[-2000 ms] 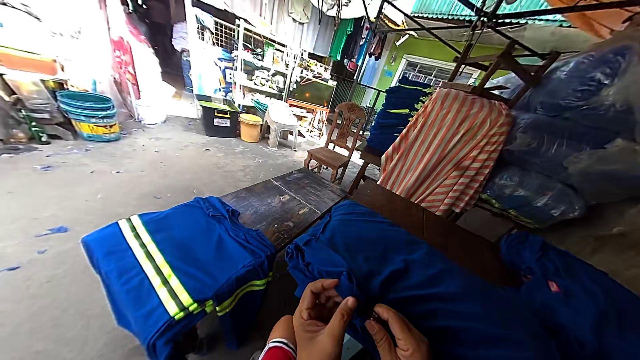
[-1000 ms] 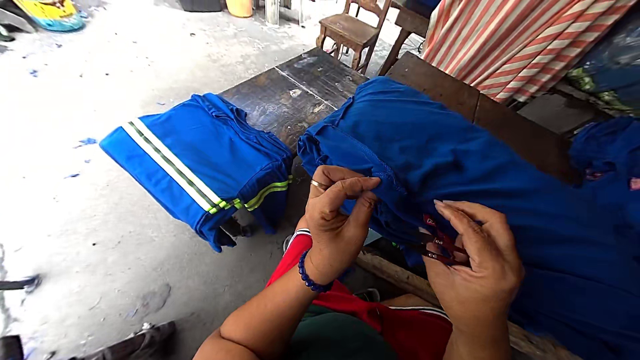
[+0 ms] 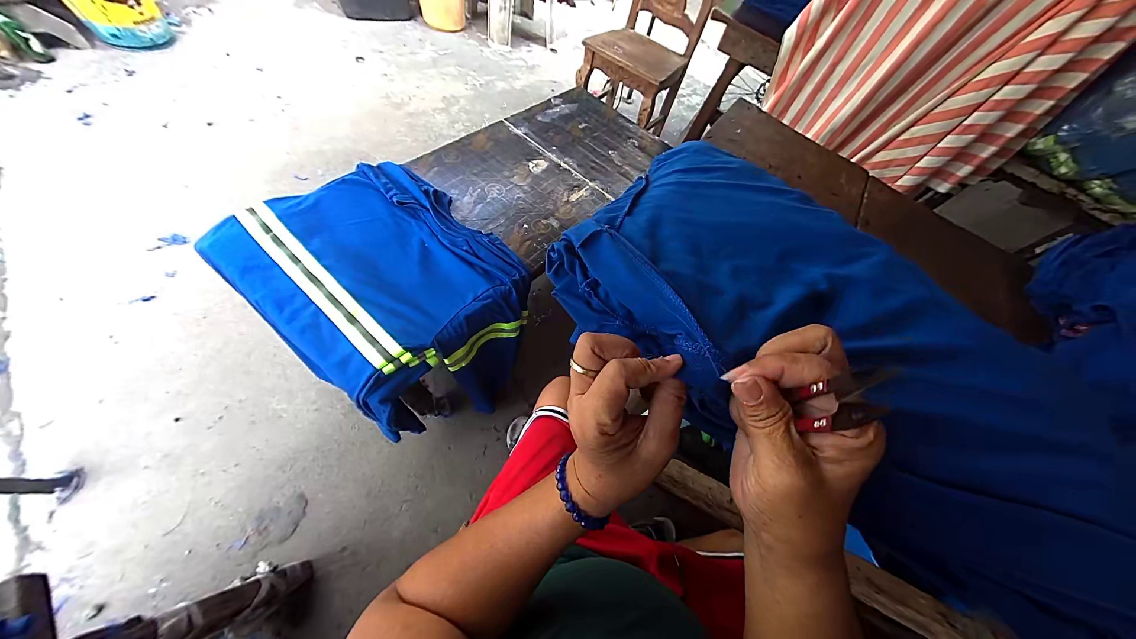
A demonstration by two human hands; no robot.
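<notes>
A large blue garment lies in folds on the dark table. Over its near left edge, my left hand pinches a bit of the blue cloth between thumb and fingers. My right hand is close beside it, with a pair of small thread snips, red and dark, held in its palm and fingers. Its thumb and forefinger come together at the cloth's seam; whether they hold a thread is too fine to tell. To the left sits a folded stack of blue shirts with white, grey and yellow-green reflective bands.
The dark wooden table runs behind the cloth. A wooden chair stands beyond it, near a red-striped cloth. More blue cloth is at the right. Blue scraps lie on the concrete floor.
My right hand has moved in closer to my left hand, its thumb and forefinger now together. The view has tilted down since the oldest frame.
</notes>
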